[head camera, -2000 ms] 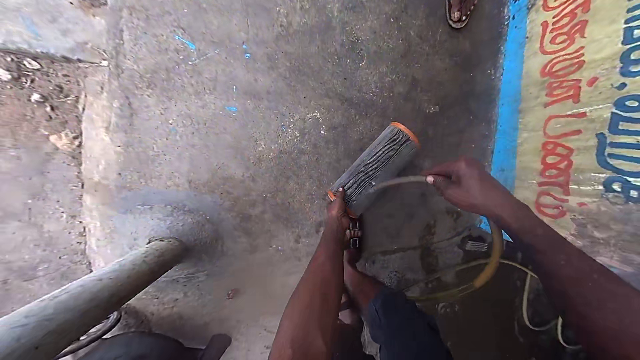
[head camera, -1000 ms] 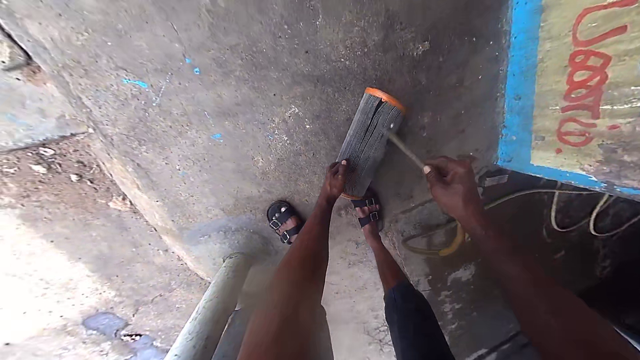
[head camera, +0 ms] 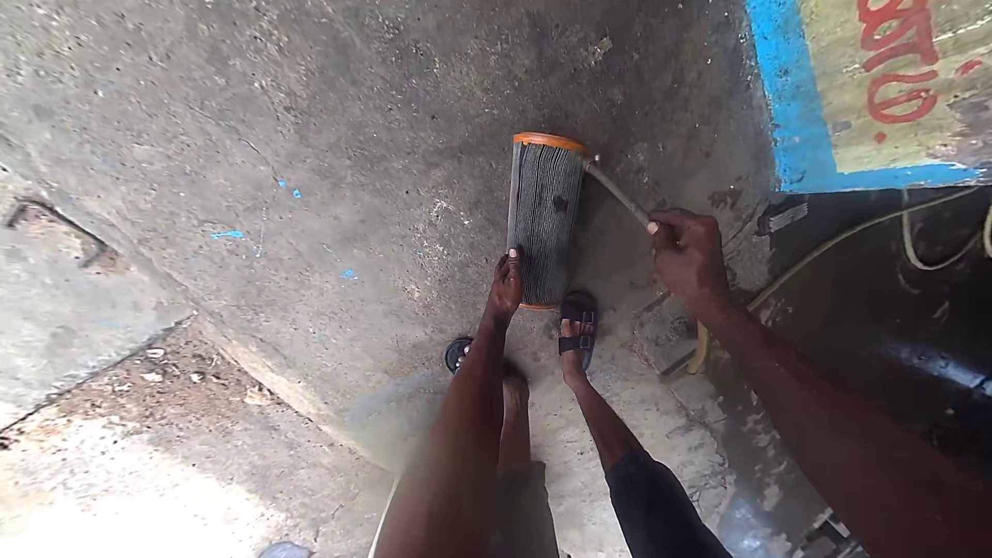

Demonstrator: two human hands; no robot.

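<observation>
A cylindrical pleated air filter (head camera: 546, 221) with orange end rims stands out above my feet, its far end pointing up the view. My left hand (head camera: 505, 287) grips its near end on the left side, with the thumb along the pleats. In my right hand (head camera: 688, 252) is a thin hose (head camera: 620, 192), whose tip lies at the filter's upper right edge, close to the far orange rim. Whether the tip touches the pleats I cannot tell. A dark patch shows on the pleats.
Below the filter are my sandalled feet (head camera: 577, 329) on a concrete floor (head camera: 349, 194). A painted wall (head camera: 802, 101) with a blue border and red lettering is at the upper right. Pale hose loops (head camera: 922, 263) lie beneath it. A raised concrete edge (head camera: 256, 372) runs along the left.
The filter has turned more upright in the view. The hose tip has moved from the middle of the pleats toward the far rim. The view has shifted and turned.
</observation>
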